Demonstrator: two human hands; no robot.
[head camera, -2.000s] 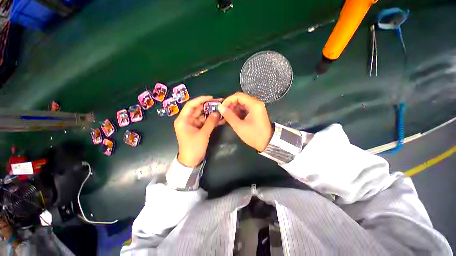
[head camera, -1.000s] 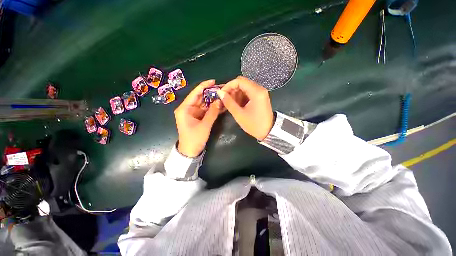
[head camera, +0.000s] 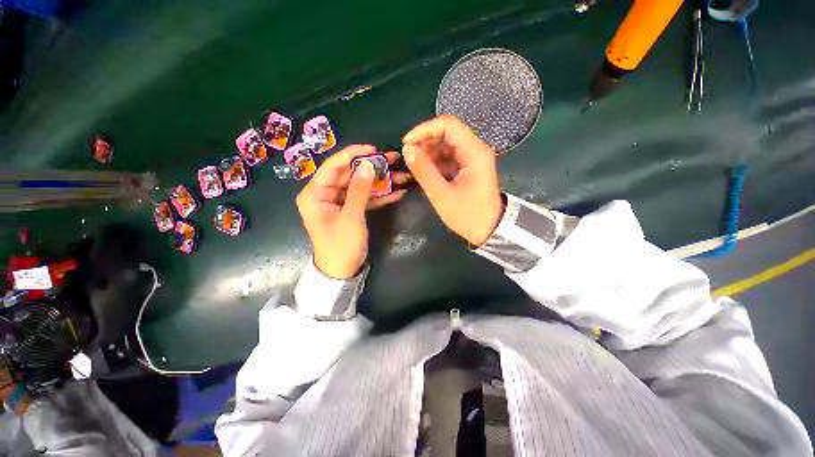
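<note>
My left hand (head camera: 338, 205) holds a small pink-rimmed housing (head camera: 382, 176), with the thumb pressed on its inside; orange shows at its lower part. My right hand (head camera: 456, 178) is just right of it, apart from the housing, with thumb and index fingertips close together. Whether something tiny is between those fingertips cannot be told. Several more pink-rimmed housings (head camera: 210, 181) stand in loose rows to the left on the green mat. One near my left hand has a grey-silver piece (head camera: 284, 170) at its left side.
A round grey screw dish (head camera: 490, 100) lies beyond my right hand. An orange electric screwdriver (head camera: 639, 37), tweezers (head camera: 696, 64) and a coiled blue cord (head camera: 735, 210) are at the right. A metal rail (head camera: 76, 192) and a white cable (head camera: 140, 326) are at the left.
My right hand has come away from the housing to the right. More of the housing now shows, with my left thumb on it. The view has shifted slightly.
</note>
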